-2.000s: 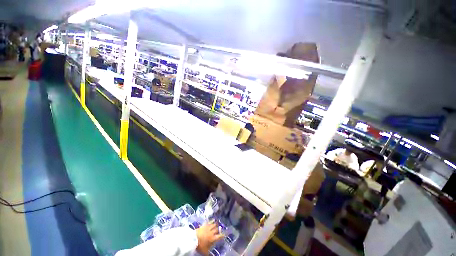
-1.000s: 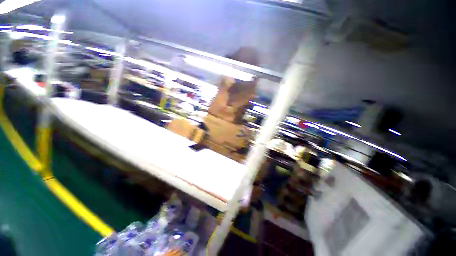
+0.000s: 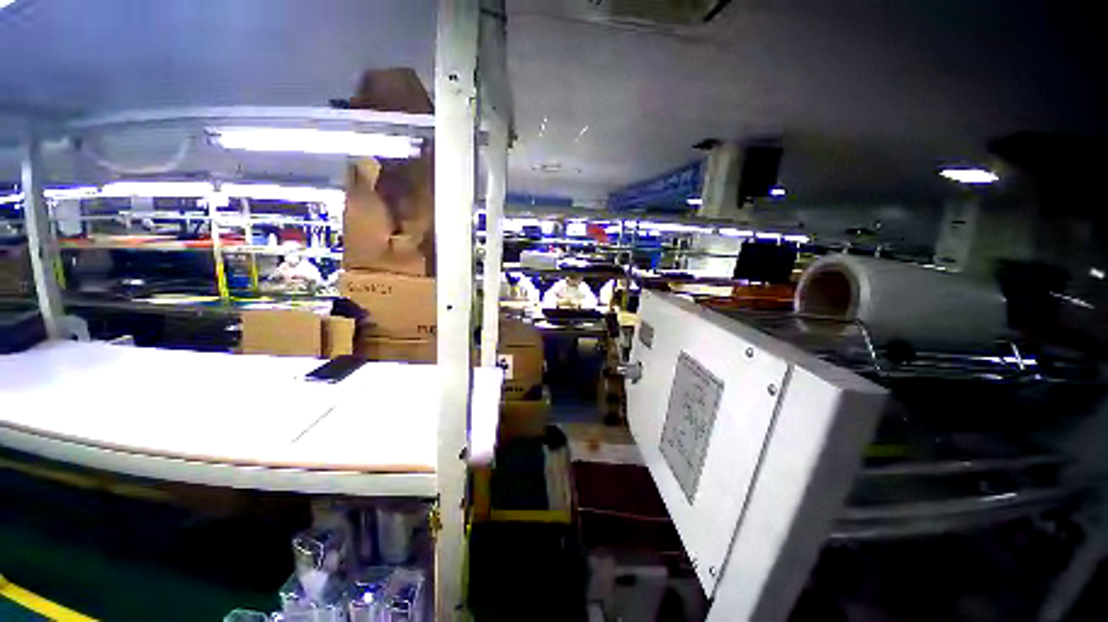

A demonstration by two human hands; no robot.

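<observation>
Several clear plastic packs [image 3: 318,557] stand close together at the bottom of the view, below the white shelf [image 3: 219,419] and left of the white post [image 3: 453,304]. They are shiny and transparent, and the picture's lower edge cuts some off. Neither of my hands is in view, so I cannot tell what they hold.
A white cabinet box [image 3: 717,425] with a label plate juts in from the right. Behind it is a large film roll [image 3: 899,298] on a dark frame. Cardboard boxes [image 3: 389,310] and a dark flat object [image 3: 337,368] are on the shelf. People in white sit farther back.
My view has swung right. The shelf, post and packs have shifted left in the picture, and the cabinet box and film roll show larger. My hand, seen at the packs before, has left the view.
</observation>
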